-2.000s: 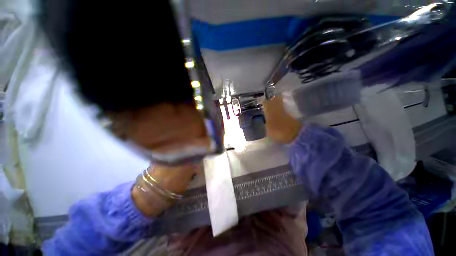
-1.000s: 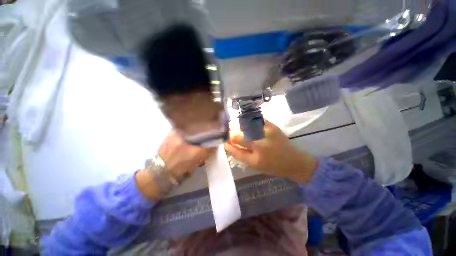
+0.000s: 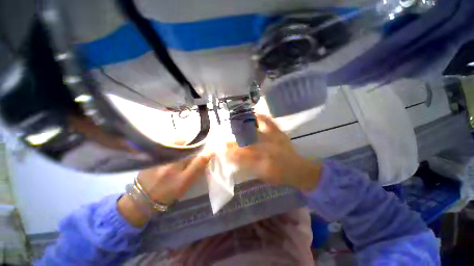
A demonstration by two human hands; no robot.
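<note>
The narrow white fabric strip (image 3: 221, 188) hangs from the needle area over the table's front edge, its lower end pointed. My left hand (image 3: 169, 182) is at its left, fingertips on or beside its upper part; blur hides the exact grip. My right hand (image 3: 275, 158) is at its right, fingers by the dark grey ribbed block (image 3: 244, 129), and it also seems to touch the strip. The needle area (image 3: 213, 111) is washed out by bright light. The grey ribbed knob (image 3: 297, 93) is above my right hand.
The white machine head with its blue stripe (image 3: 208, 32) spans the top. A shiny rimmed part (image 3: 88, 150) looms at left. The ruler strip (image 3: 260, 195) runs along the front edge. White cloth (image 3: 390, 135) drapes at right, below purple cloth (image 3: 400, 52). A blue crate (image 3: 431, 195) is at lower right.
The view has shifted, and the shiny part looms larger at left. The strip's hanging end looks shorter and twisted. My right hand has come down from behind the ribbed knob to the strip.
</note>
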